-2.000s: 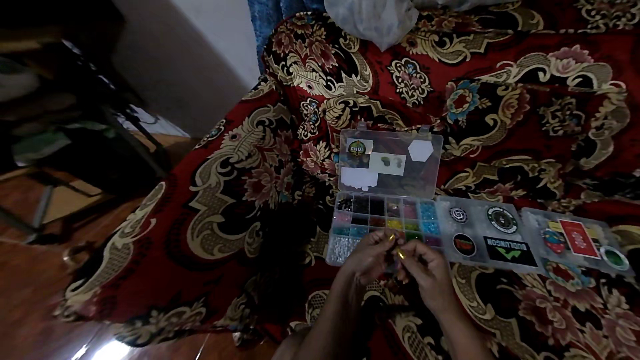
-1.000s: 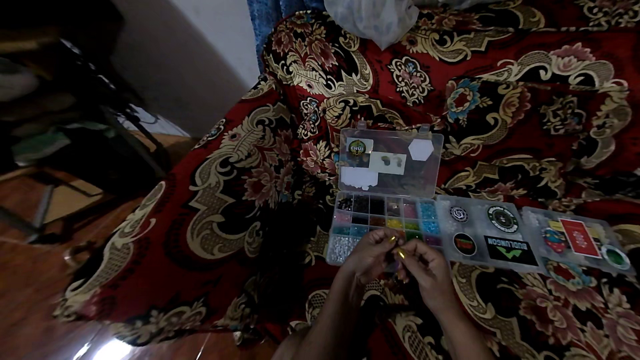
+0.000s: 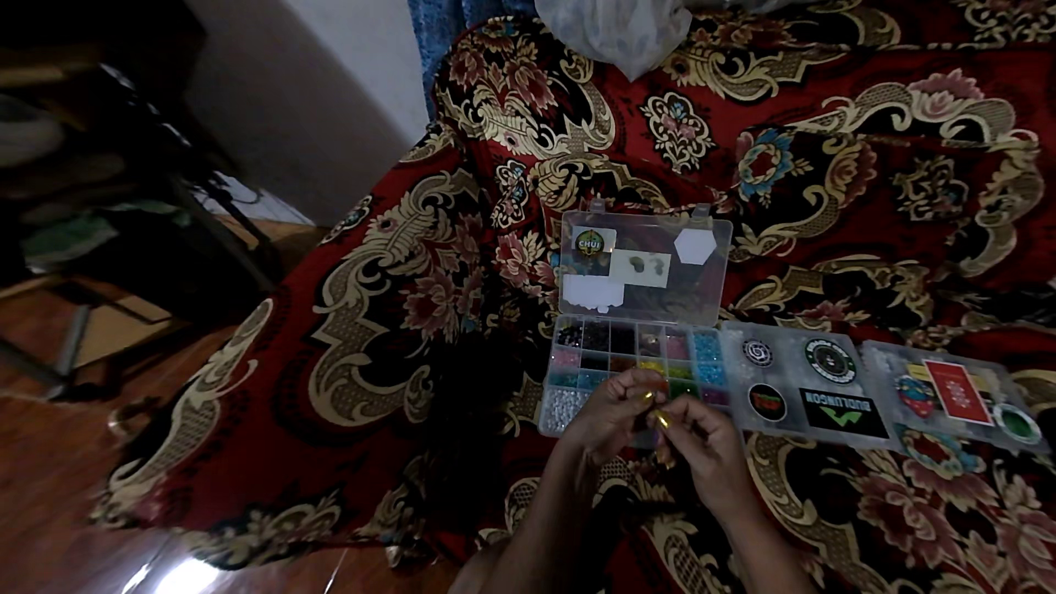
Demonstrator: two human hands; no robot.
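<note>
My left hand (image 3: 615, 417) and my right hand (image 3: 700, 437) meet fingertip to fingertip over the front edge of an open clear plastic compartment box (image 3: 563, 410). Thumbs and index fingers of both are pinched together, with yellow-gold nails showing. Whatever lies between the fingertips is too small and dark to make out. Small beads fill the box's compartments: clear ones (image 3: 564, 407) at front left, blue ones (image 3: 707, 346) at back right, yellow, green, pink and black elsewhere. Its raised lid (image 3: 643, 301) leans back and bears stickers. My hands hide the front middle compartments.
Two closed plastic cases with stickers, one nearer (image 3: 796, 371) and one farther (image 3: 895, 363), lie to the right. A red and black patterned cloth (image 3: 371, 330) covers the seat. A whitish plastic bag (image 3: 619, 33) rests at the top. Dark furniture (image 3: 91, 165) stands left on the tiled floor.
</note>
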